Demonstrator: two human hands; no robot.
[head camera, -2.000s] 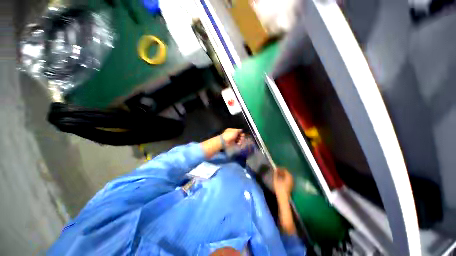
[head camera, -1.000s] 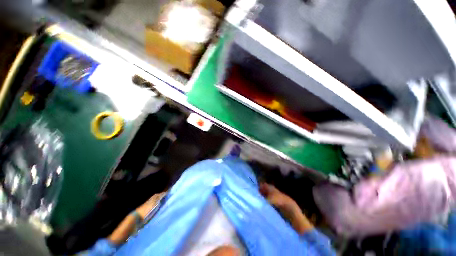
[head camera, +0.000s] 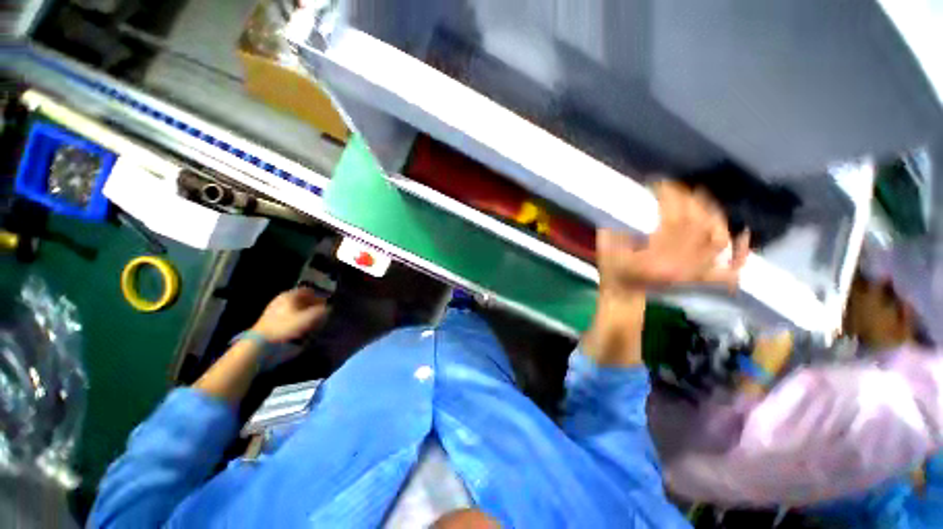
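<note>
The large white-and-grey inverter housing (head camera: 496, 119) lies in front of me, its near white rim running from upper left to lower right. My right hand (head camera: 672, 243) is at this rim on the right, fingers spread, slightly blurred. Whether it touches the rim is hard to tell. My left hand (head camera: 293, 314) is low at the left, beside the line edge, with fingers curled. I cannot tell whether it holds anything. A red padded support block (head camera: 465, 188) bound with yellow tape shows under the housing on the green-topped board (head camera: 388, 214).
A green-matted side bench (head camera: 119, 341) at left holds a yellow tape roll (head camera: 150, 283), a blue screw bin (head camera: 64, 173) and clear bagged items (head camera: 41, 382). A red button (head camera: 363, 258) sits on the line edge. A carton (head camera: 284, 88) stands behind. A person in pink (head camera: 827, 424) is at right.
My right hand has risen from beside my body to the housing rim and opened. My left hand has moved up towards the line edge. The view has shifted right over the housing.
</note>
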